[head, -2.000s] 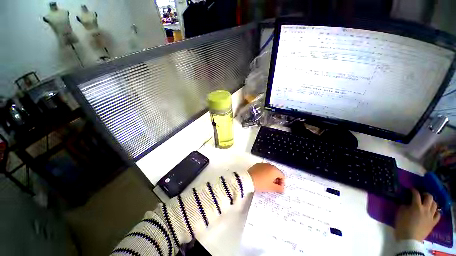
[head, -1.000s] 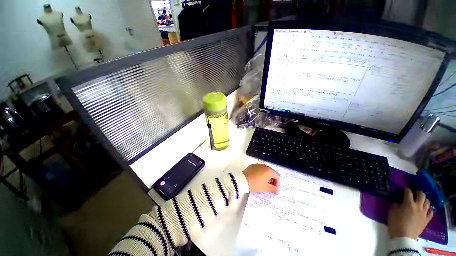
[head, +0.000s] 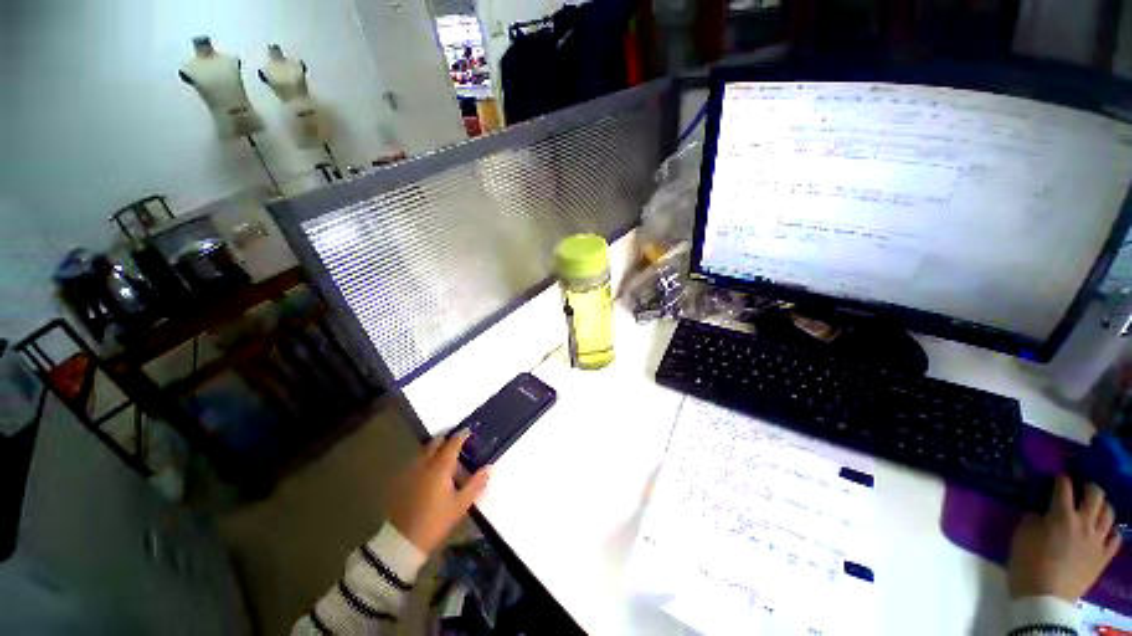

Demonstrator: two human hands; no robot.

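My left hand [head: 435, 491] is at the left desk edge, its fingers on the near end of the black smartphone [head: 507, 420], which lies flat on the desk. Whether the fingers grip the phone is unclear. My right hand [head: 1064, 543] rests at the right, on the purple mouse pad [head: 981, 519]; the mouse under it is hidden. The white paper sheet [head: 757, 528], with lines of writing and two small black rectangles, lies in front of the black keyboard [head: 844, 400]. The monitor [head: 919, 205] shows a white page of text.
A bottle with a yellow-green lid [head: 588, 304] stands left of the keyboard, near the ribbed partition [head: 484, 224]. Crinkled clear bags [head: 664, 273] lie left of the monitor base. A blue object [head: 1109, 462] is beyond my right hand. Dress forms [head: 227, 93] stand at the back left.
My left hand has moved off the paper, left to the phone, and its fingers have spread. My right hand stays on the mouse pad. The view has turned somewhat left.
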